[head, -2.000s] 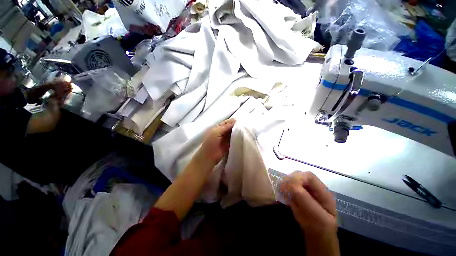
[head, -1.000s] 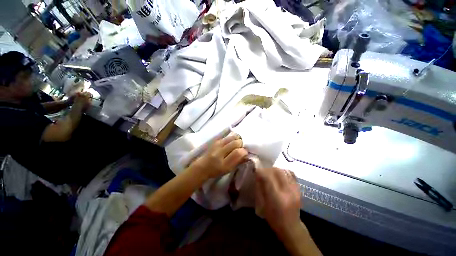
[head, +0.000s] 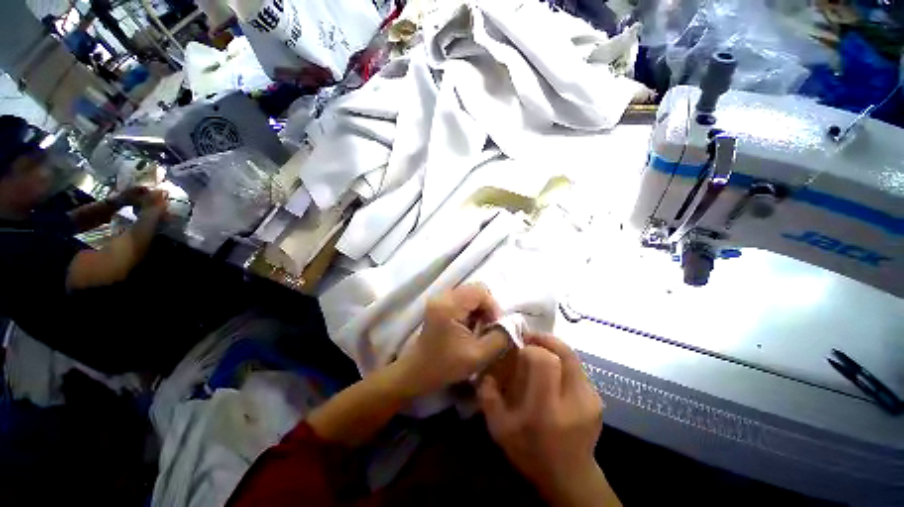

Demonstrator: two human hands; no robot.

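Off-white garment fabric (head: 416, 248) lies in soft folds from the heap down over the table's front edge. My left hand (head: 456, 337) pinches an edge of this fabric. My right hand (head: 545, 396) is close beside it, its fingertips on the same small raised fold of cloth. The two hands nearly touch, and the fingers hide most of the gripped edge. The hands are left of the white sewing machine (head: 793, 178) and nearer to me than its needle area.
Black thread snips (head: 862, 380) lie on the machine bed at the right. A dark cord (head: 694, 347) runs across the bed. A printed ruler scale (head: 674, 406) lines the front edge. At the left are a plastic bag (head: 228, 198), a grey device (head: 223, 129) and a person (head: 59, 228).
My right hand came left from beside the ruler scale to meet my left hand at the cloth. Since the second frame, the fingers have shifted and a small white fold shows between them.
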